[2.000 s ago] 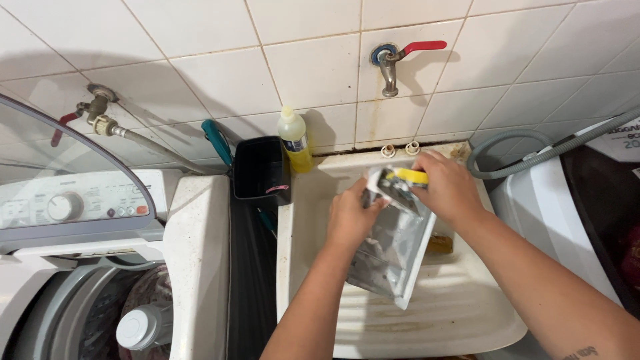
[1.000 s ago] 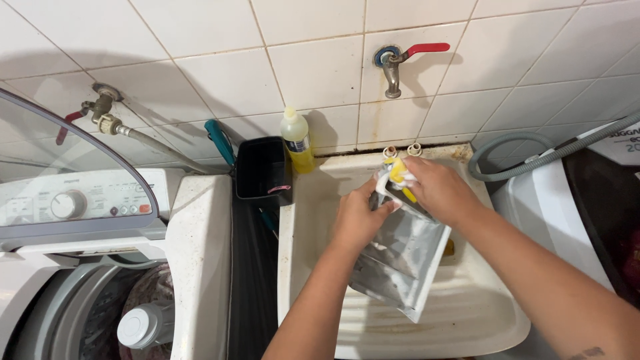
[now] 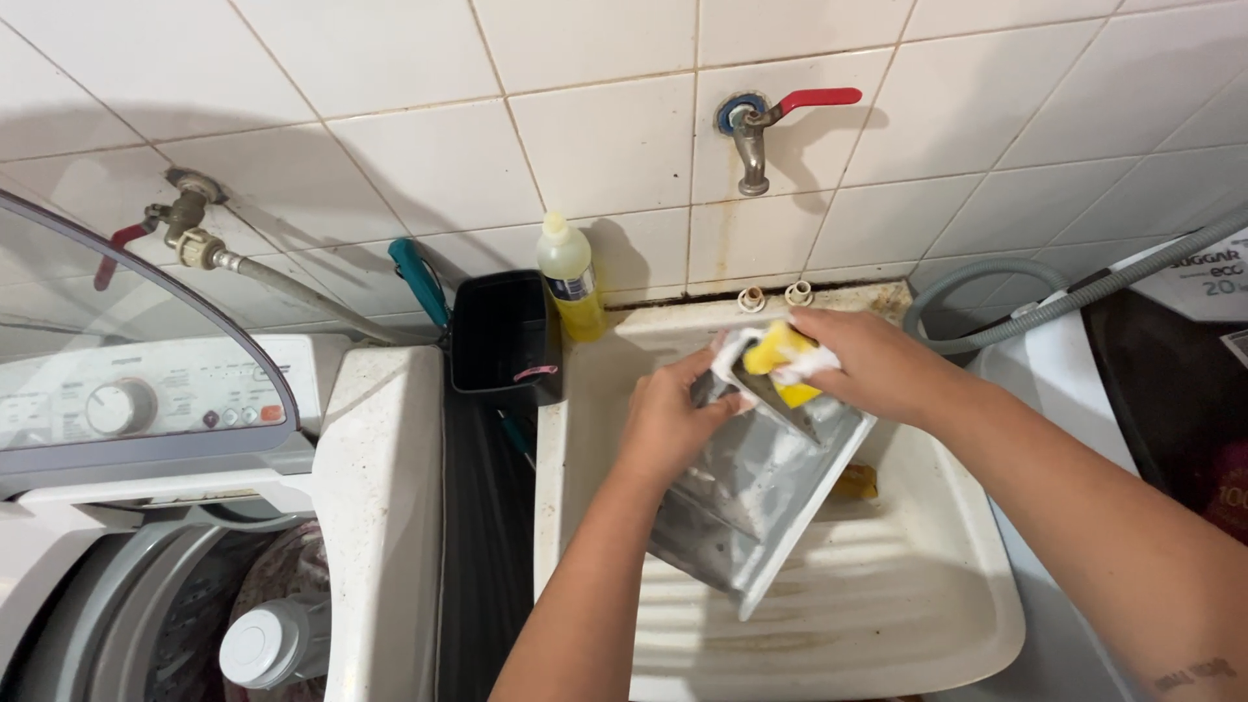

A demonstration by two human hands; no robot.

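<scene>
Over the laundry sink, a grey, wet plastic tray or drawer is tilted, with suds on its upper end. My left hand grips its upper left edge, the thumb over the rim. My right hand holds a yellow sponge covered in white foam against the inside of that upper end. Part of the sponge is hidden by foam and fingers. A yellow-brown object, possibly a bar of soap, lies in the sink just right of the tray.
A tap with a red lever juts from the tiled wall. Left of the sink stand a bottle of yellow liquid and a black bin. An open washing machine is at left; a grey hose runs at right.
The sponge in my right hand has moved about on the tray's upper end, and more white foam shows there now. My left hand has kept its hold on the tray.
</scene>
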